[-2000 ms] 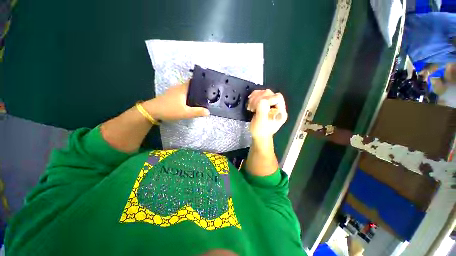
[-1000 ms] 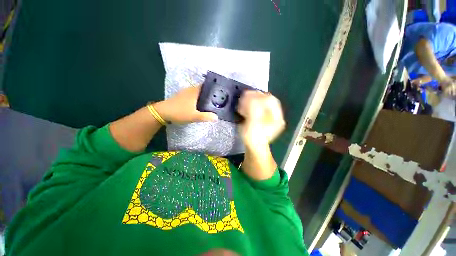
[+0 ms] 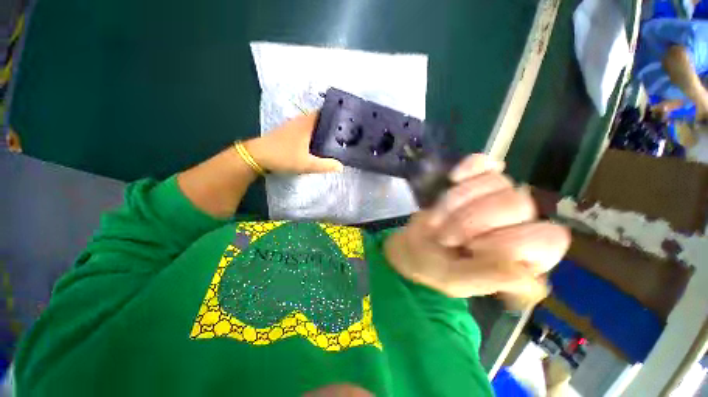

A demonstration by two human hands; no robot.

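Observation:
A black socket panel (image 3: 365, 139) with round openings in a row is tilted above a white textured sheet (image 3: 303, 198). My left hand (image 3: 299, 147) grips its left end, thumb on the lower edge, fingers partly hidden behind it. A thin yellow wire shows by that end. My right hand (image 3: 481, 229) is large and blurred, nearer the camera, at the panel's right end. A small dark piece (image 3: 428, 180) shows at its fingertips, overlapping the panel's right end; its shape is too blurred to tell.
The sheet lies on a dark green table (image 3: 155, 85). A chipped cream metal frame (image 3: 522, 85) runs along the right. Beyond it are a loose white sheet (image 3: 602, 54), black parts (image 3: 640, 132), a brown surface, a blue panel (image 3: 602, 306) and another person's arm (image 3: 683, 74).
My right hand has come off the panel's face and moved right and nearer the camera, a dark piece at its fingertips. More round openings show. My left hand keeps its hold.

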